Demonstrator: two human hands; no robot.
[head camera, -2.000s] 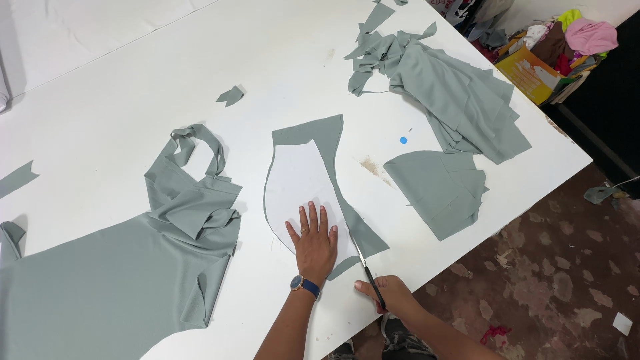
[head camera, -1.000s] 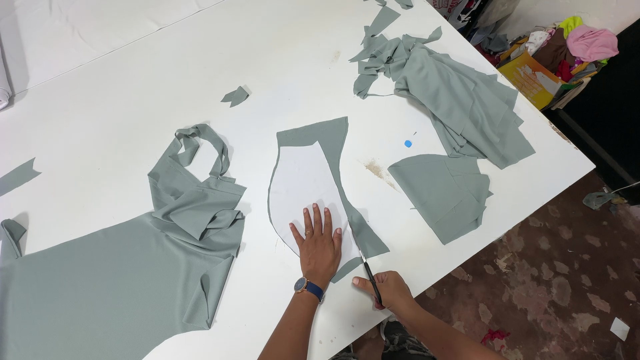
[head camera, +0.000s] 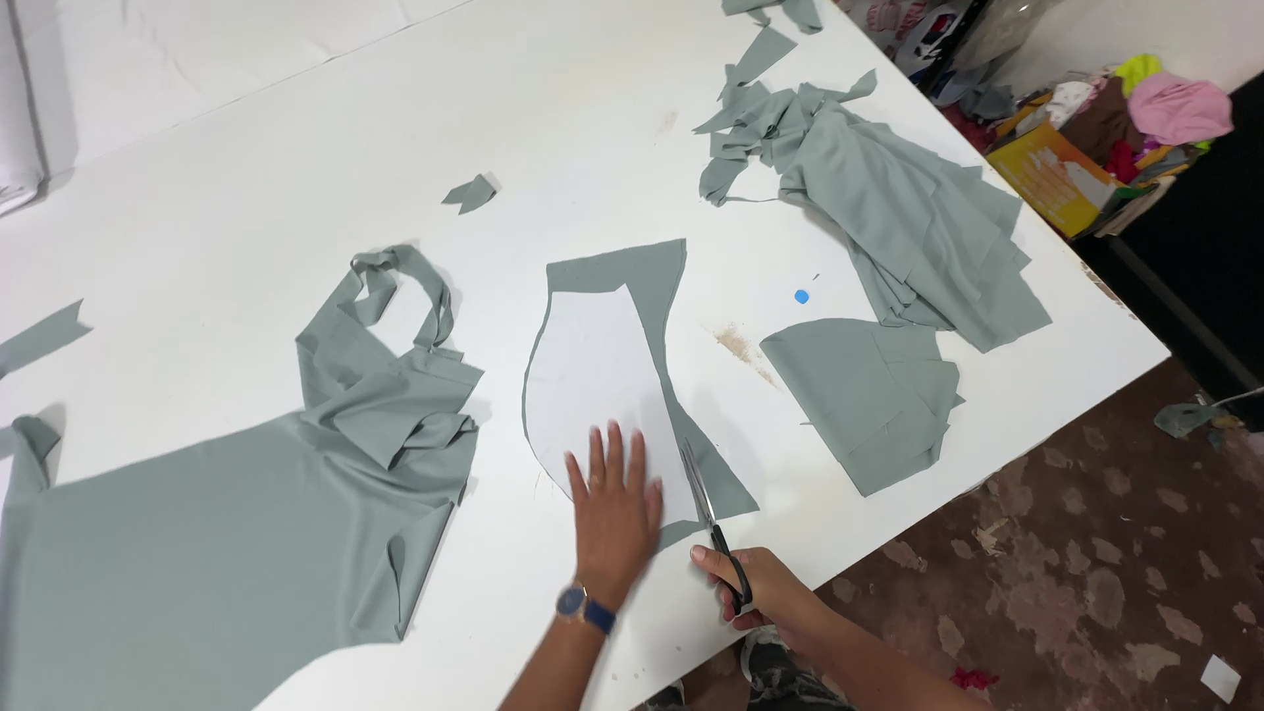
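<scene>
A white paper pattern piece (head camera: 602, 365) lies on a larger piece of grey-green fabric (head camera: 706, 459) on the white table. My left hand (head camera: 614, 504), with a blue-strapped watch on its wrist, presses flat on the lower part of the paper with its fingers apart. My right hand (head camera: 755, 583) grips the black handles of a pair of scissors (head camera: 699, 489). Their blades point up and away from me, along the paper's right edge and over the fabric. Below the paper, a grey-green strip of fabric (head camera: 679, 534) shows between my hands.
A large grey-green cloth (head camera: 197, 533) with a bunched end lies left. Cut fabric pieces (head camera: 869, 395) and a heap of layered fabric (head camera: 889, 207) lie right, near a blue dot (head camera: 801, 296). Beyond the table's right edge stands a yellow box (head camera: 1052, 178) of cloth scraps.
The scissors' blades have moved up along the paper's right edge, and more of their length shows now. My left hand remains on the paper.
</scene>
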